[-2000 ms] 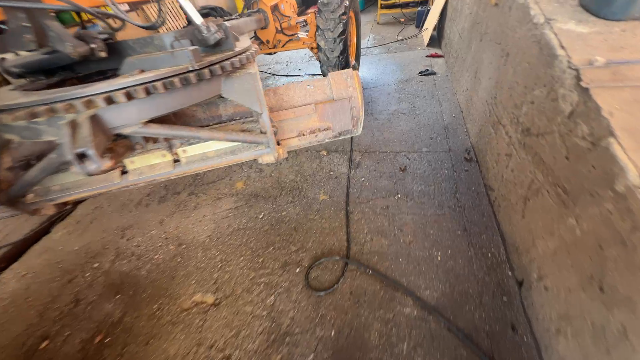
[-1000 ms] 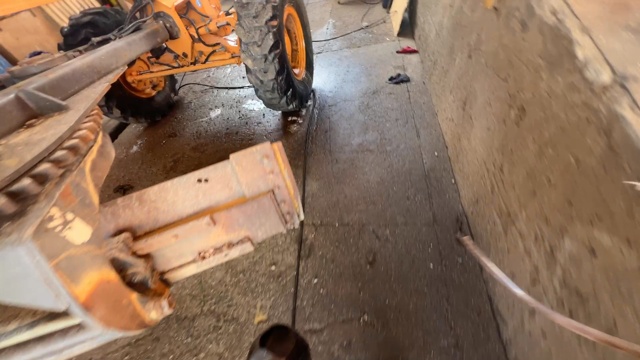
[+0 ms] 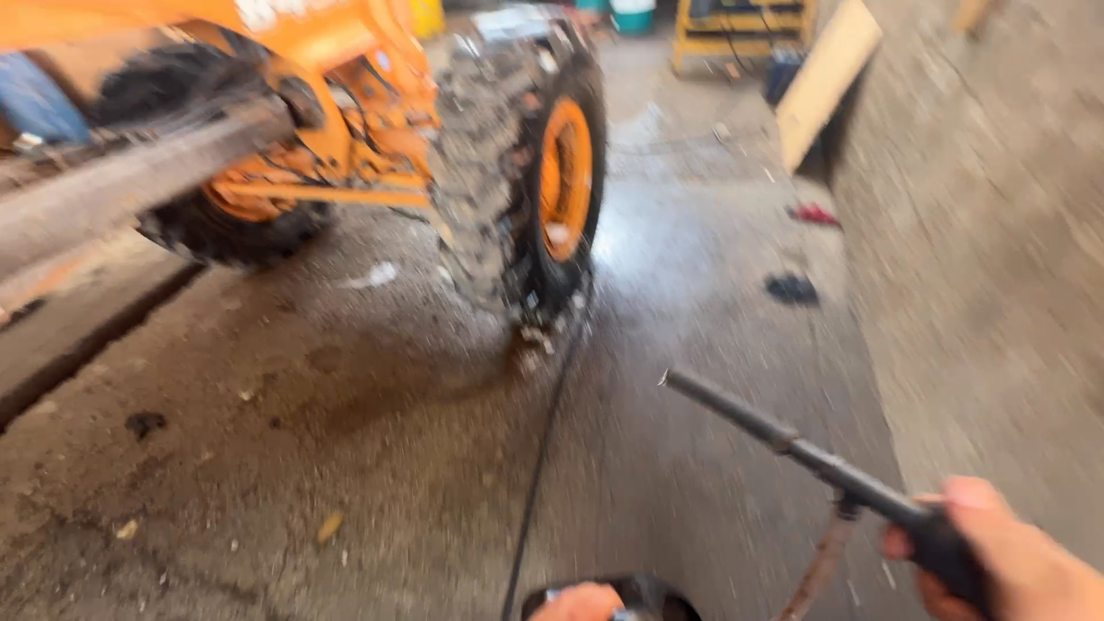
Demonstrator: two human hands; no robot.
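At the lower right my right hand (image 3: pixel 992 552) is closed around the dark grip of a long metal tube (image 3: pixel 785 440), perhaps a spray lance or blow gun. The tube points up and left over the floor, and a reddish-brown hose (image 3: pixel 819 561) hangs below it. Only part of my left hand (image 3: pixel 582 602) shows at the bottom edge, beside a dark rounded object (image 3: pixel 651 595); what it holds, if anything, is not clear. Ahead stands an orange machine (image 3: pixel 336 34) with a muddy, lugged front tyre (image 3: pixel 492 172) on an orange rim. The view is blurred.
A black cable (image 3: pixel 548 440) runs along the concrete floor to the tyre. A concrete wall (image 3: pixel 975 233) bounds the right side. A board (image 3: pixel 828 82) leans there, near a red item (image 3: pixel 813 214) and a dark item (image 3: pixel 791 289). A metal beam (image 3: pixel 138 181) juts in from the left.
The view has moved toward the machine's front wheel. Both hands and the metal tube have come into view; the earlier frames show neither hand. The rusty blade end is out of view.
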